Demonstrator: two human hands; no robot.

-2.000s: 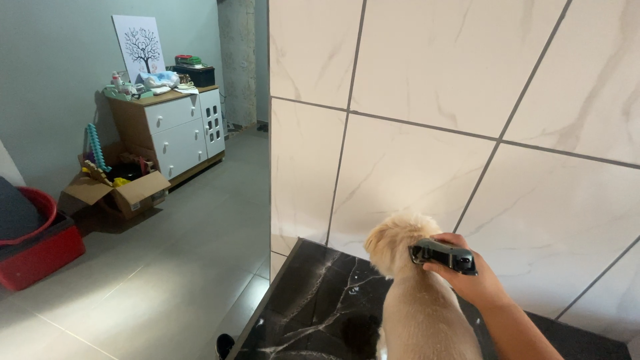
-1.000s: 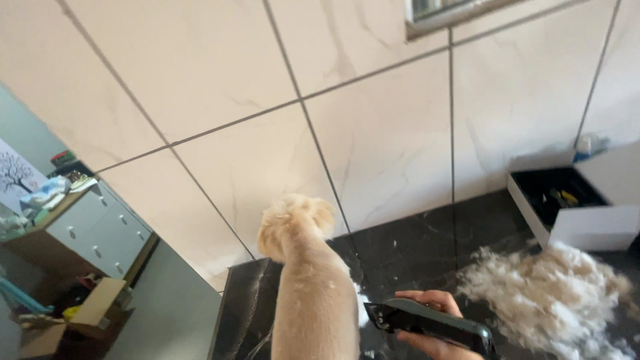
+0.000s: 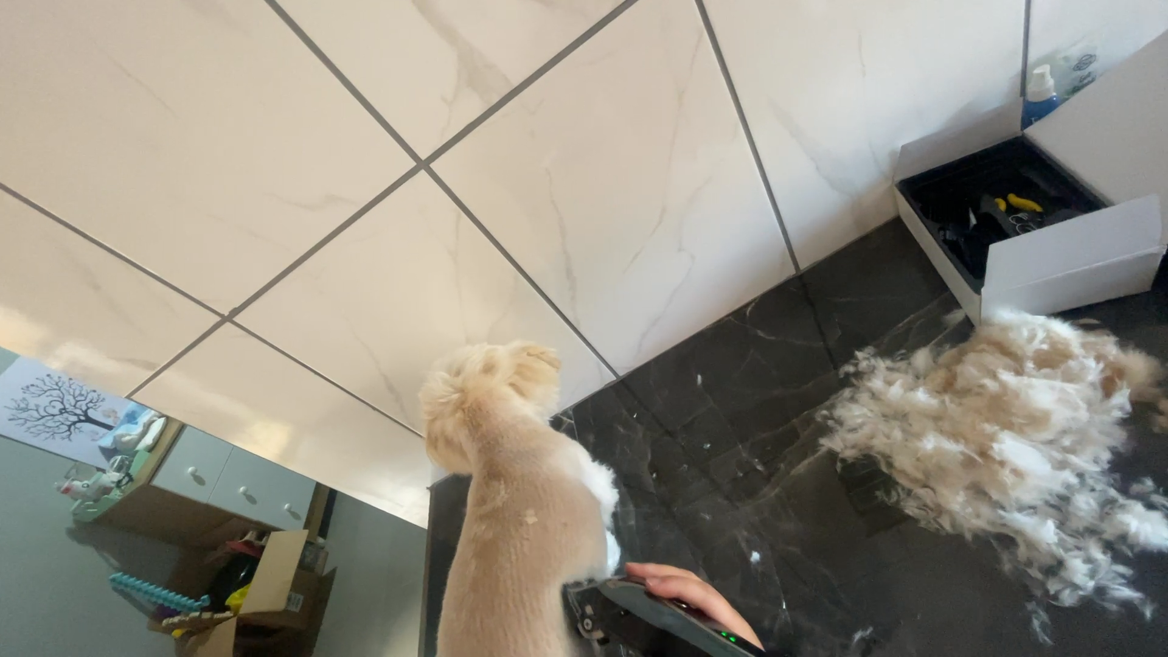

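Note:
A small cream-coloured dog (image 3: 520, 538) with a closely clipped back is on a black marble-patterned counter (image 3: 730, 456), its fluffy head toward the tiled wall. My right hand (image 3: 698, 598), at the bottom of the view, holds a black hair clipper (image 3: 652, 620) with small green lights. The clipper's blade end touches the right side of the dog's back. Longer white fur shows on the dog's right shoulder, above the clipper. A large heap of cut fur (image 3: 1013, 438) lies on the counter to the right. My left hand is not in view.
An open white box (image 3: 1058, 283) with a black tray and yellow-handled tools stands at the upper right, a spray bottle (image 3: 1040, 96) behind it. The marbled tile wall (image 3: 584, 201) borders the counter. At lower left are a white-fronted cabinet (image 3: 224, 479) and an open cardboard box (image 3: 274, 570).
The clipper has moved from the dog's neck, then beside its body, to the right side of its back. The view has swung to the right, bringing in the fur heap and white box.

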